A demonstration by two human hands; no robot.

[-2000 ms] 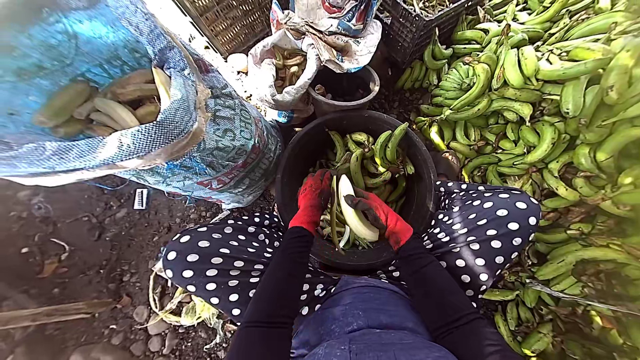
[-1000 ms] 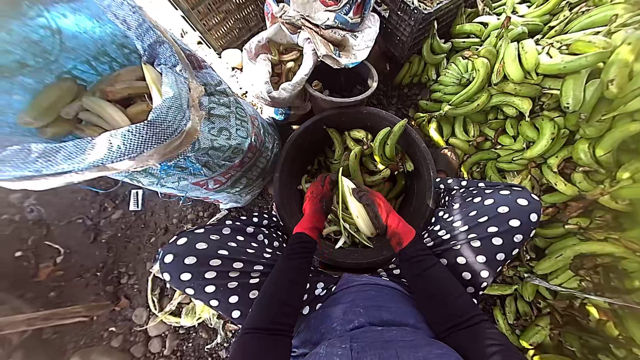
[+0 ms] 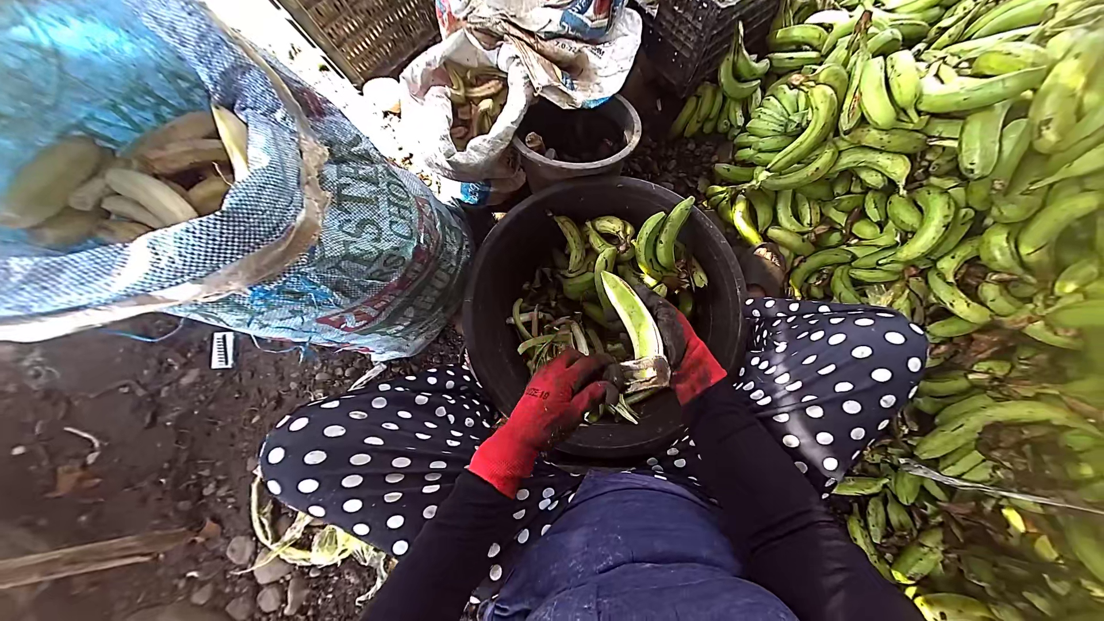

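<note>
My right hand (image 3: 681,345), in a red glove with a dark palm, holds a partly peeled green plantain (image 3: 634,319) upright over a black tub (image 3: 485,297). Beside its lower end is my left hand (image 3: 556,405), gloved alike, with bent fingers; whether it grips the peel there cannot be seen. Pale flesh shows along the plantain, and a brownish piece of peel (image 3: 645,373) hangs at its base. Unpeeled green plantains (image 3: 664,237) and strips of peel (image 3: 548,341) lie inside the tub, which stands between my knees.
At left stands a large woven sack (image 3: 379,259) holding peeled plantains (image 3: 151,194). Behind the tub are a smaller sack (image 3: 431,112) with pale pieces and a grey bucket (image 3: 578,168). Green plantains (image 3: 931,224) are heaped at right. Crates (image 3: 366,30) stand at the back.
My left hand has moved down towards the plantain's base, and my right hand has moved up along its side. The plantain now shows more of its length above the hands.
</note>
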